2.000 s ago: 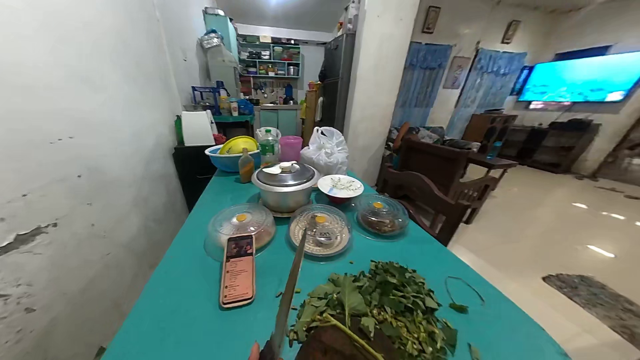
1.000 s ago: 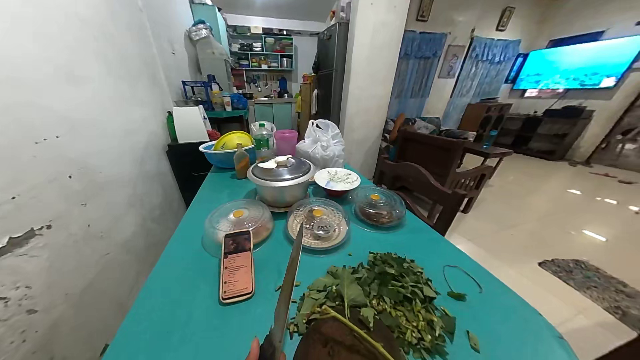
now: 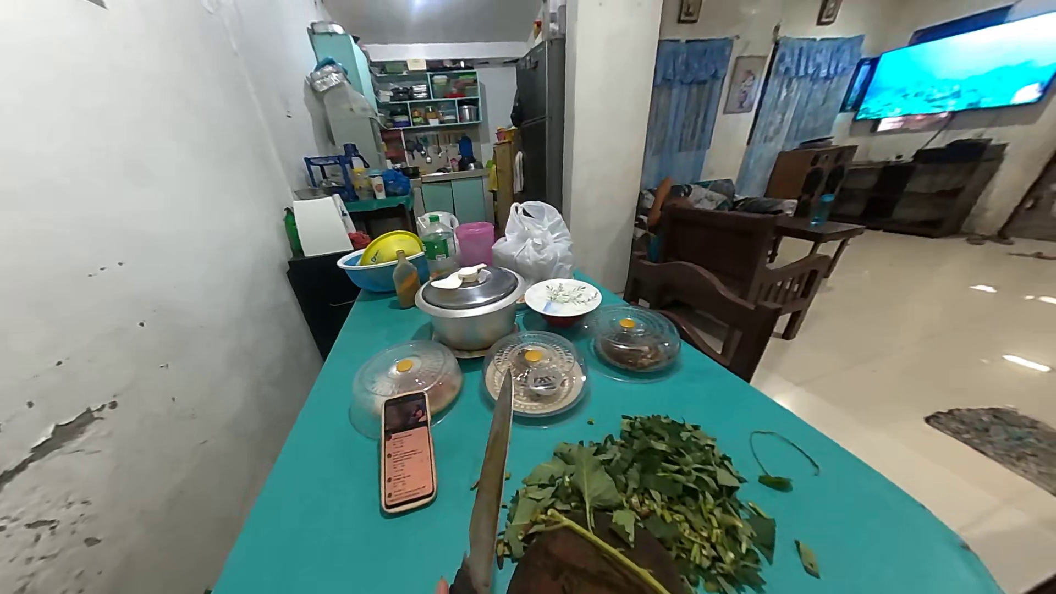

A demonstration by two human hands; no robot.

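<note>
A long knife [image 3: 492, 478] points forward and up, left of a dark round wooden board [image 3: 590, 561]. At the bottom edge only a fingertip of my left hand [image 3: 443, 586] shows, against the knife's dark handle; the rest of that hand is hidden below the frame. Across the board lies a green stem [image 3: 610, 549] with a leaf at its far end. A pile of cut leafy greens [image 3: 685, 487] spreads behind and right of the board on the teal tabletop [image 3: 330, 536]. My right hand is out of view.
A smartphone [image 3: 407, 454] rests left of the knife, near plates under clear domed covers [image 3: 536, 379]. Behind stand a lidded metal pot [image 3: 472, 318], a bowl with a floral plate on top [image 3: 563, 299] and a white plastic bag [image 3: 536, 243]. A wooden chair [image 3: 726, 305] is at the right.
</note>
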